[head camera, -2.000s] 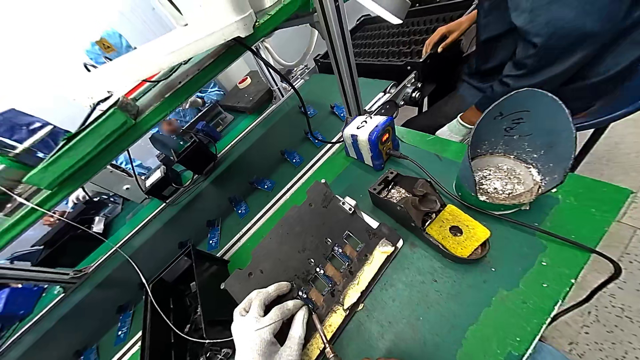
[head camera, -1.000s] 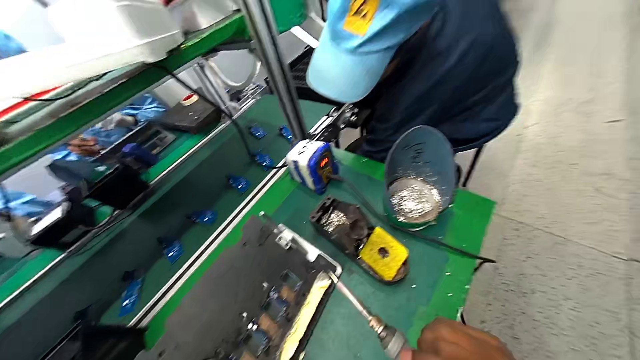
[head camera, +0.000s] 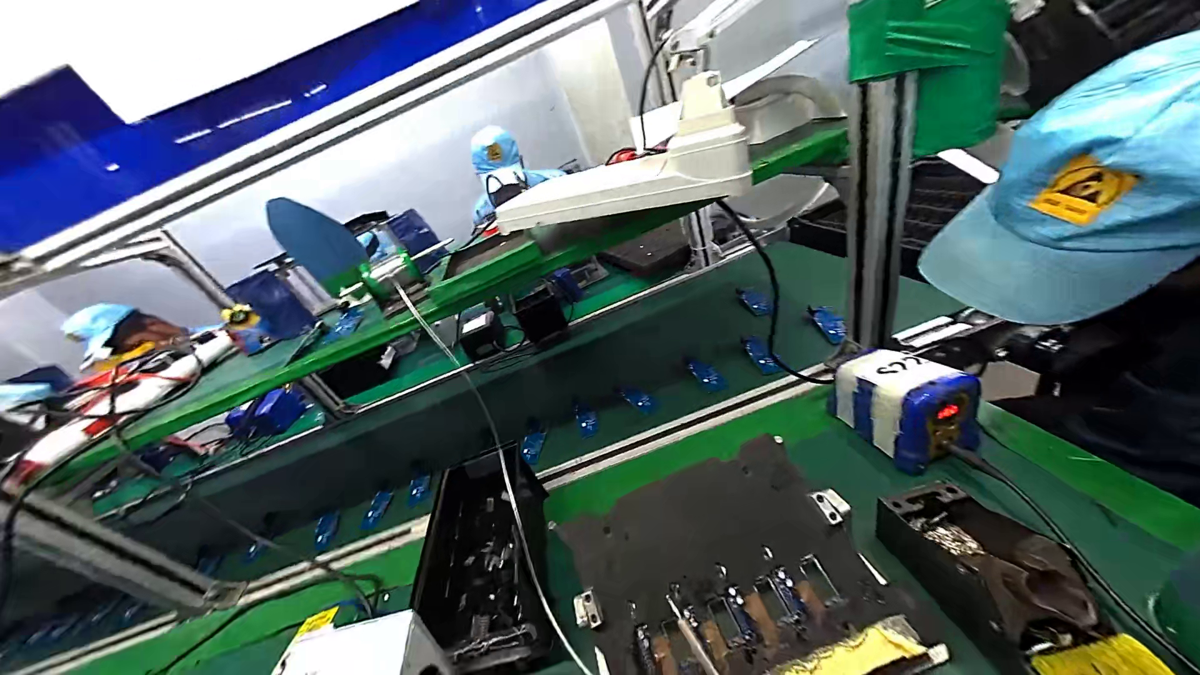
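Observation:
Neither of my hands shows in this view. At the lower middle lies a black fixture board with several small blue circuit boards in its slots and a torn yellow strip along its near edge. The thin metal shaft of a tool reaches over the board from the bottom edge; whatever holds it is out of frame. A soldering iron stand with a yellow sponge sits to the right. Behind the stand is a blue and white soldering station with a lit red display.
A black bin of small parts stands left of the fixture. Several blue circuit boards lie along the green conveyor belt beyond. A metal post rises behind the station. A co-worker in a light blue cap is close at the right.
The view has swung far left and up. The gloved hand at the fixture two seconds ago and the bare hand holding the iron one second ago are both out of view.

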